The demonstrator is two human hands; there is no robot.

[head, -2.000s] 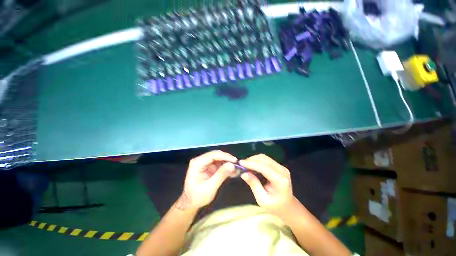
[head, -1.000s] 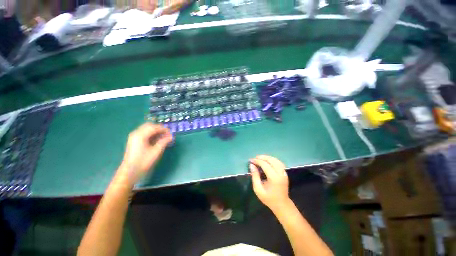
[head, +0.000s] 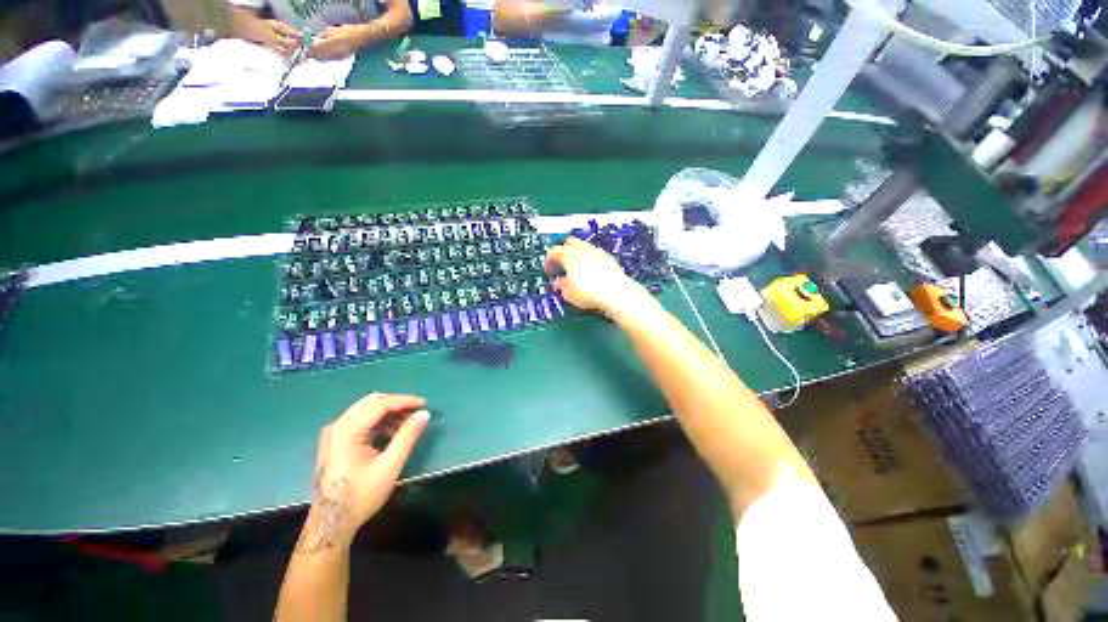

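Observation:
A clear blister tray (head: 273,360) on the green bench holds rows of circuit boards (head: 419,261). Purple units (head: 377,338) line its near row. My right hand (head: 586,277) is at the tray's right end, beside the heap of purple housings (head: 628,247); its fingertips are bent down and I cannot tell if they hold anything. My left hand (head: 371,444) is over the bench in front of the tray, thumb and fingers apart, with nothing seen in it. Small black parts (head: 484,352) lie scattered on the mat in front of the tray.
A crumpled clear bag (head: 729,231) is behind the housings. A white adapter (head: 736,294) with a cable and a yellow push-button box (head: 795,300) stand to the right. Stacked ribbed trays (head: 996,419) and cartons (head: 881,450) are at lower right. People's hands (head: 318,44) work across the bench.
The hands were together over the lap, then the left was at the tray's purple row. Now the left has drawn back and the right has reached forward to the tray's right end. The view has shifted right.

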